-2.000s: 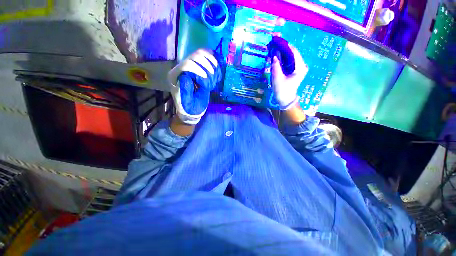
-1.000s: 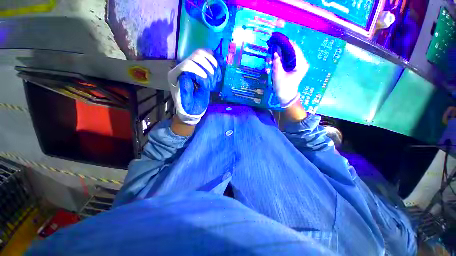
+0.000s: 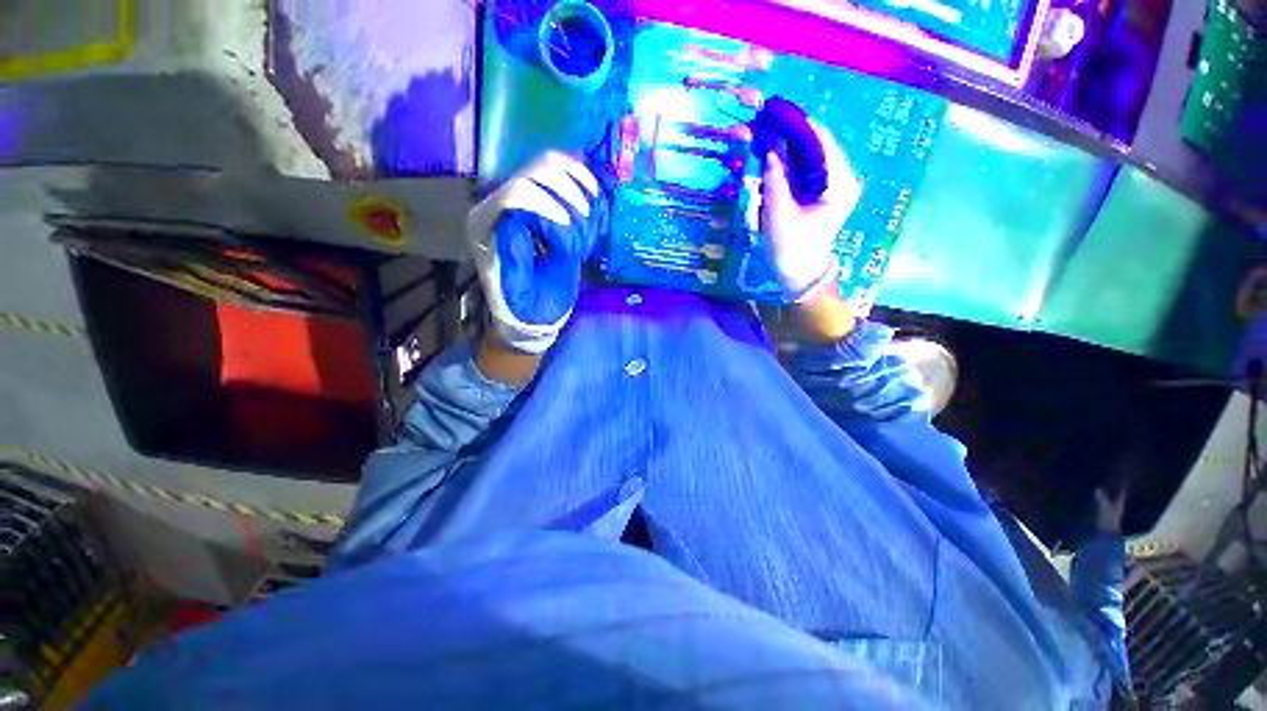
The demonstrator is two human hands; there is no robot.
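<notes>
A teal circuit board (image 3: pixel 875 153) with white print and rows of parts lies on the glossy green bench. My right hand (image 3: pixel 803 215), in a white glove, is over the board and closed on a dark-handled tool (image 3: pixel 789 139). The tool's tip cannot be made out. My left hand (image 3: pixel 539 250), in a white glove with blue at the palm, is curled at the board's left edge. A small dark pointed tool (image 3: pixel 607 143) shows above the left fist; its held end is hidden.
A blue ring (image 3: pixel 575 42) stands left of the board. A framed board (image 3: pixel 959 21) is beyond a magenta-lit rail. A black bin (image 3: pixel 132 375) with red contents is at lower left. Another person's hand (image 3: pixel 1110 508) and blue sleeve show at lower right.
The view has shifted slightly. Both hands stay in nearly the same place at the board. Another person's hand and sleeve now show at lower right.
</notes>
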